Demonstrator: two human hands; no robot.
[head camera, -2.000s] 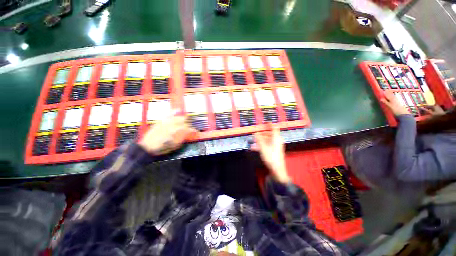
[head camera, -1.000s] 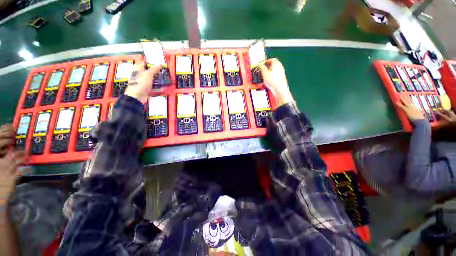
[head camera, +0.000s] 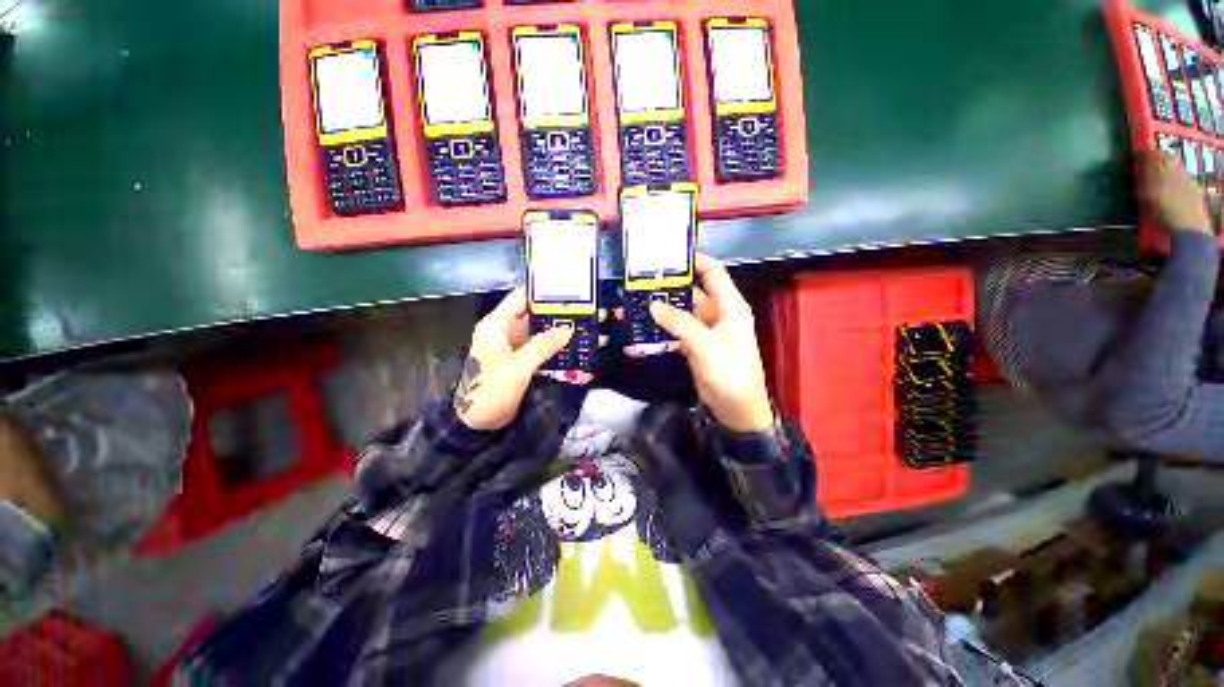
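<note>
My left hand (head camera: 505, 360) holds a black keypad phone (head camera: 561, 279) upright in front of my chest, its thumb on the keys below the screen. My right hand (head camera: 721, 346) holds a second phone (head camera: 659, 258) beside it, slightly higher, thumb near the navigation key. Both phones have yellow trim and bright white screens. Behind them on the bench lies a red-orange phone tray (head camera: 298, 175). Its near row holds several phones with lit white screens. Its far row is mostly cut off by the picture's top edge.
The green bench (head camera: 940, 128) spans the view. At the right a person's arm (head camera: 1165, 322) reaches to another phone tray (head camera: 1137, 121). Below the bench, a lower red tray (head camera: 846, 389) holds stacked black-and-yellow parts (head camera: 934, 392). A red stool (head camera: 255, 430) and a person's arm (head camera: 24, 463) are at the left.
Both hands have come back from the tray's far row, bringing a phone each in front of my chest. The view has tilted down. The neighbouring left tray is out of view.
</note>
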